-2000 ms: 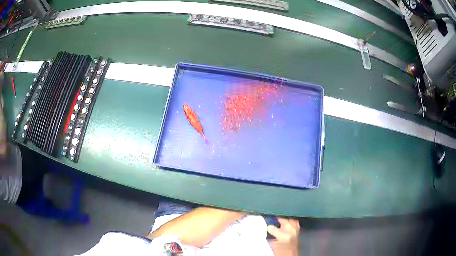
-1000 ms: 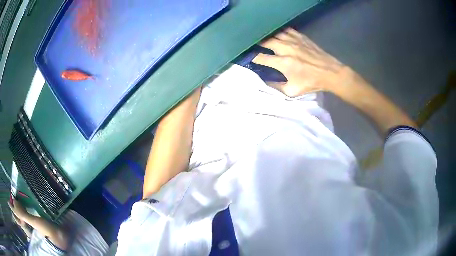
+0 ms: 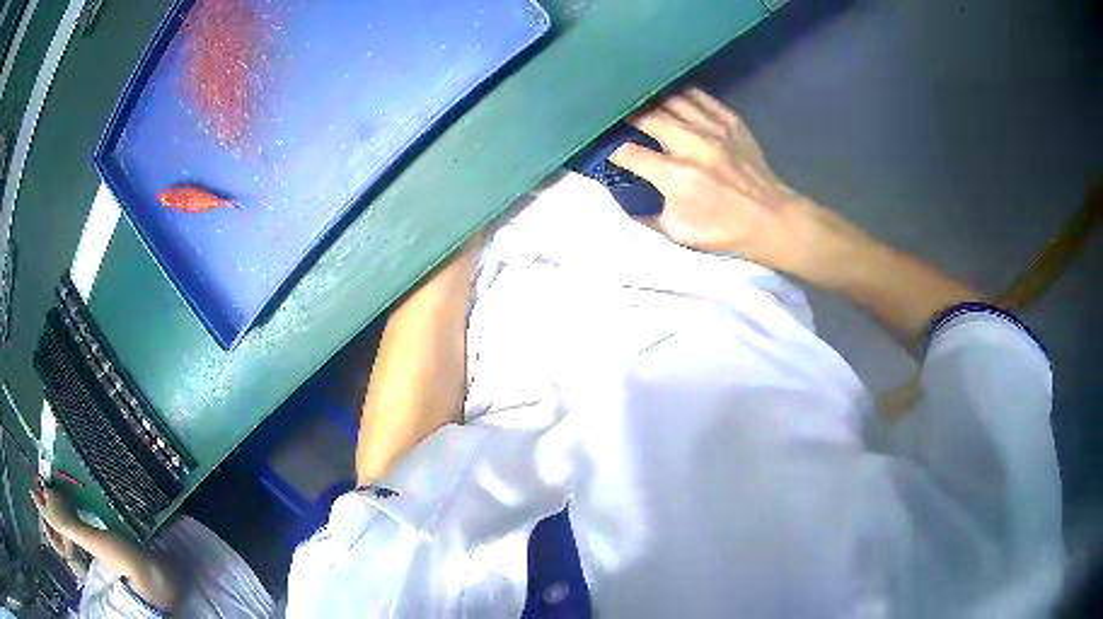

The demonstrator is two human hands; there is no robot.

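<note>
My right hand (image 3: 726,181) is below the bench edge at my lap, with its fingers spread over a dark item (image 3: 627,172). Whether it grips this item cannot be told. My left forearm (image 3: 423,357) runs up beside my white shirt, but the hand is hidden under the bench edge and shirt. The blue tray (image 3: 333,133) lies on the green bench at upper left, cut off by the top edge. In it are loose red-orange grains (image 3: 224,73) and a red-orange fish-shaped item (image 3: 194,198). No hand is at the tray.
Black strips (image 3: 103,417) lie side by side at the lower left of the green bench (image 3: 484,175). Another person's arm (image 3: 109,547) is at far lower left, by a small red item. A blue stool (image 3: 284,484) is below the bench. A white rail (image 3: 94,248) passes beside the tray.
Since two seconds ago the view has turned and tilted down to my torso and lap. My right forearm now shows. In the last second the hands have hardly moved.
</note>
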